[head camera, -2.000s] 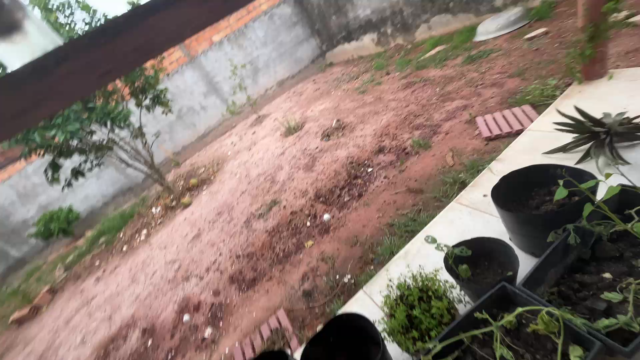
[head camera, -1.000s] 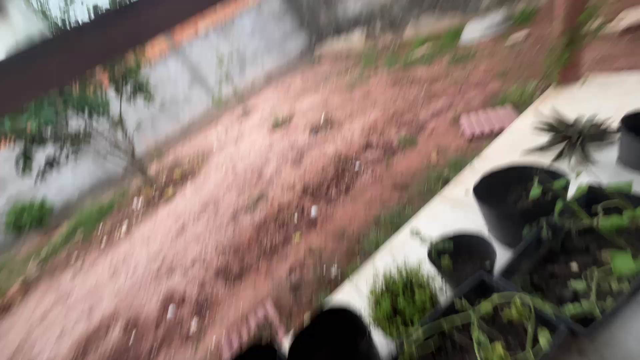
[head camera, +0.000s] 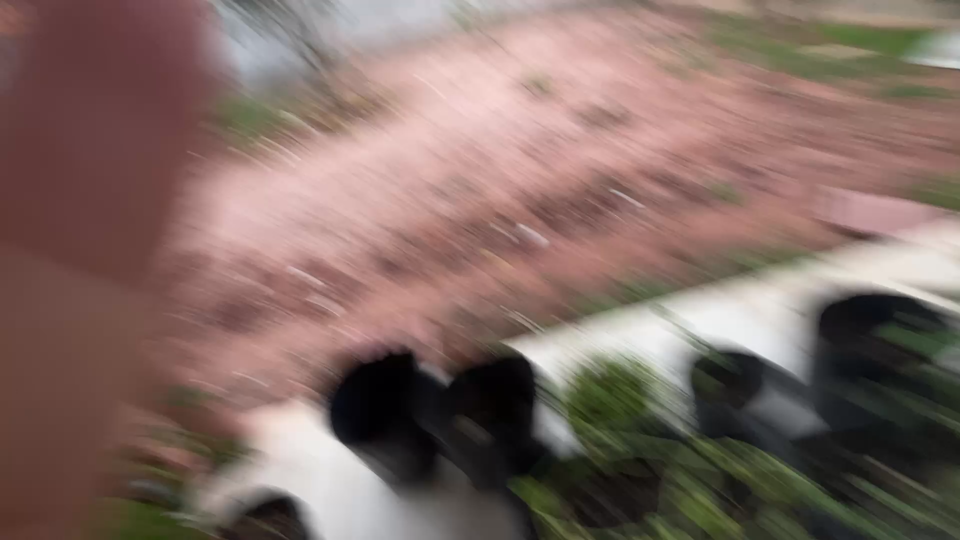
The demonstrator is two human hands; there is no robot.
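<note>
A large, smooth brownish-red shape [head camera: 82,270] fills the left side, very close to the camera; it may be part of my left hand, but the blur does not settle it. No fingers or held thing can be made out there. My right hand is out of view. Black plant pots [head camera: 382,412] stand on a pale paved ledge [head camera: 337,472] in the lower middle. Right of them are a small bushy green plant [head camera: 611,394], another black pot [head camera: 727,382] and a larger one [head camera: 877,330]. Blurred green stems [head camera: 675,487] cross the lower right.
Beyond the ledge lies reddish bare soil [head camera: 450,172] with scattered pale bits and patches of grass [head camera: 870,37]. A pinkish slab [head camera: 877,210] lies by the ledge's edge at right. A grey wall [head camera: 397,22] runs behind, with a thin tree [head camera: 300,37] before it.
The view has swung, bringing more of the ledge and its black pots into sight at lower left. The brownish-red shape at left now covers that side; neither earlier frame shows it.
</note>
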